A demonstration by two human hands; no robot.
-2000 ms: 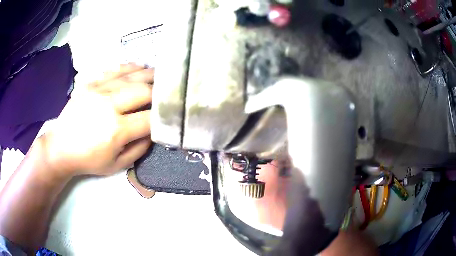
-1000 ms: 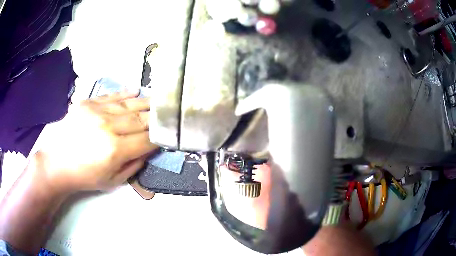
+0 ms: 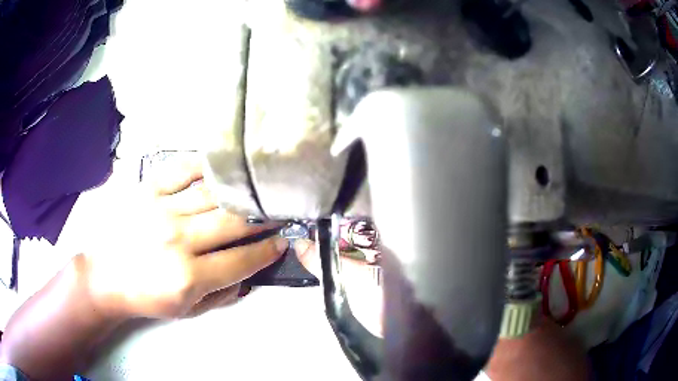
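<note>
My left hand [image 3: 167, 260] lies palm down at the left of the sewing machine head [image 3: 290, 134], fingertips at the needle area. A fingertip of my right hand [image 3: 308, 257] shows close to them; the rest is mostly behind the thread guard and machine cover, with the wrist low right. The dark machine bed [image 3: 286, 275] shows below the fingers. A pale flat thing with a thin dark outline [image 3: 169, 156] shows faintly above my left hand, washed out by glare. The needle, presser foot and any cloth under the fingers are hidden.
Small dark purple cut pieces [image 3: 63, 160] lie at the left, with large dark layered panels [image 3: 44, 52] behind. Red- and orange-handled snips [image 3: 569, 283] lie right of the head. The curved metal guard [image 3: 334, 298] stands before the needle area.
My left hand has moved right and down, its fingertips now at the needle area. The pale blue piece seen under it is no longer visible. The view has shifted over the machine head.
</note>
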